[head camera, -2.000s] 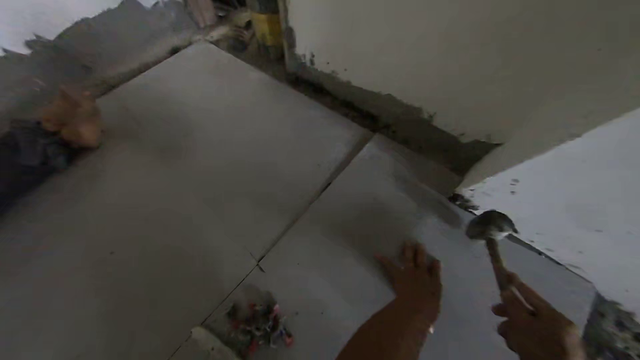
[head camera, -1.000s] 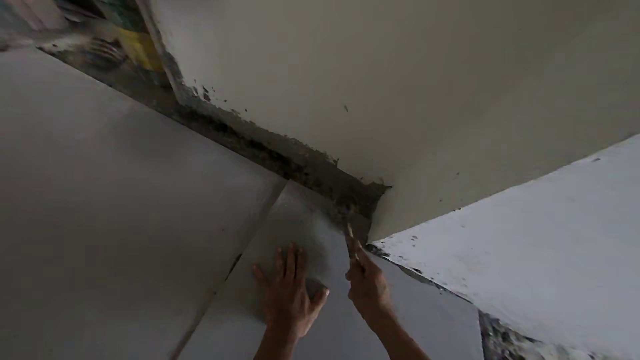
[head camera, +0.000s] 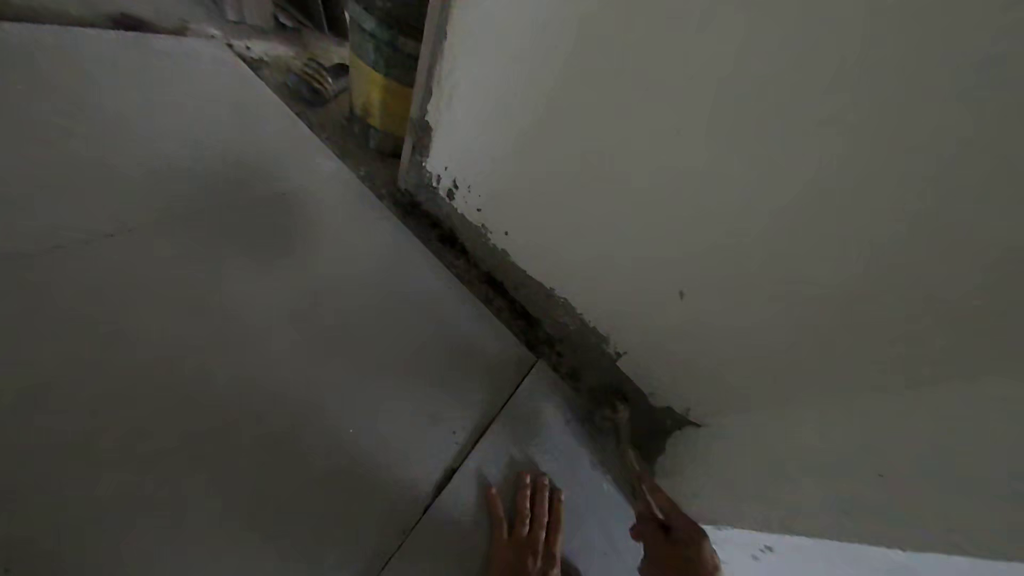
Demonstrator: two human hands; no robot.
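Observation:
My left hand (head camera: 528, 524) lies flat, fingers apart, on a narrow grey floor tile (head camera: 568, 448) at the bottom middle. To its right, my right hand (head camera: 676, 532) grips the wooden handle of a mallet (head camera: 632, 460). The mallet's head is dark and blurred, at the tile's edge near the wall corner. A large grey tile (head camera: 264, 304) fills the left, and a thin dark joint parts it from the narrow tile.
A plastered wall (head camera: 720, 224) rises on the right, its bottom edge rough. Between wall and tiles runs a dark gap (head camera: 496, 292) with mortar. A bucket with a yellow band (head camera: 380, 100) stands at the top, beside a striped object (head camera: 316, 80).
My right hand has carried the mallet from the narrow tile's right part to its edge near the wall corner. The view has swung strongly toward the wall; another person's hand has left it.

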